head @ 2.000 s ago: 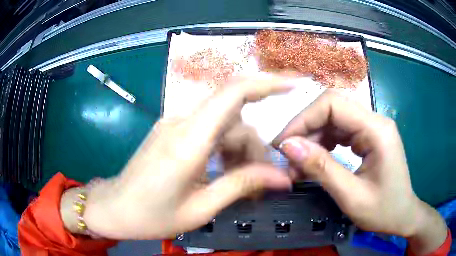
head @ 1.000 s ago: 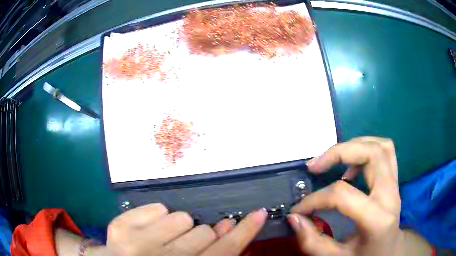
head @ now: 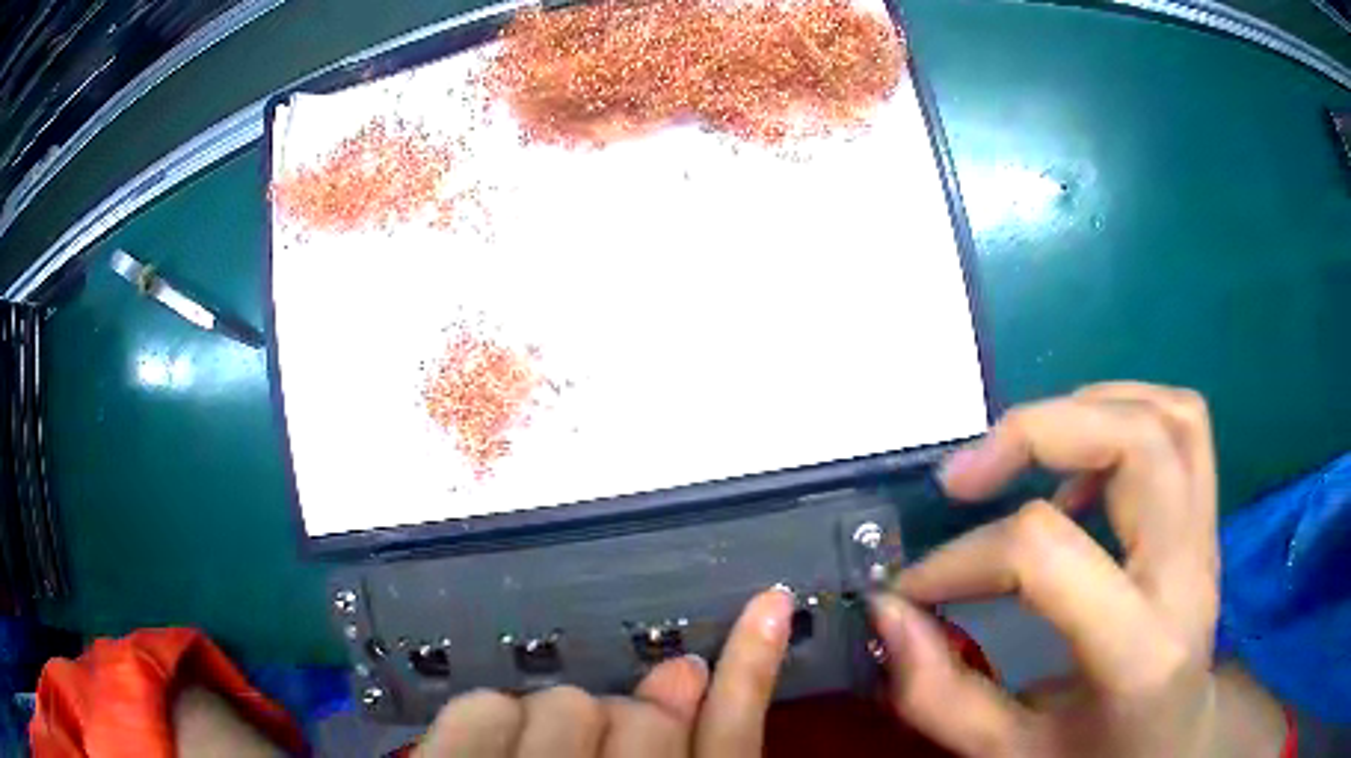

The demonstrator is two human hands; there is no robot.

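The dark grey fixture (head: 593, 589) lies along the near edge of the parts tray (head: 637, 498), with small nests in a row and screws at its ends. My left hand (head: 637, 711) rests on the fixture's near side, index fingertip on it beside the rightmost nest. My right hand (head: 1074, 570) is at the fixture's right end, thumb and index finger nearly together; whether a tiny part is between them cannot be made out. Copper parts lie on the white liner (head: 711, 311): a large dense heap (head: 704, 67), a smaller pile (head: 368, 178) and another small pile (head: 479, 393).
A slim white tool with a dark tip (head: 181, 302) lies left of the tray on the green bench (head: 1141, 282). Dark stacked fixtures (head: 30, 459) stand at the left edge. Silver rails (head: 141, 185) run behind. Blue cloth (head: 1304, 592) shows at the right.
Both hands have come down from above the tray to the fixture. Since one second ago, the tray and fixture appear slightly further left, more nests show, and my right hand is slightly further right.
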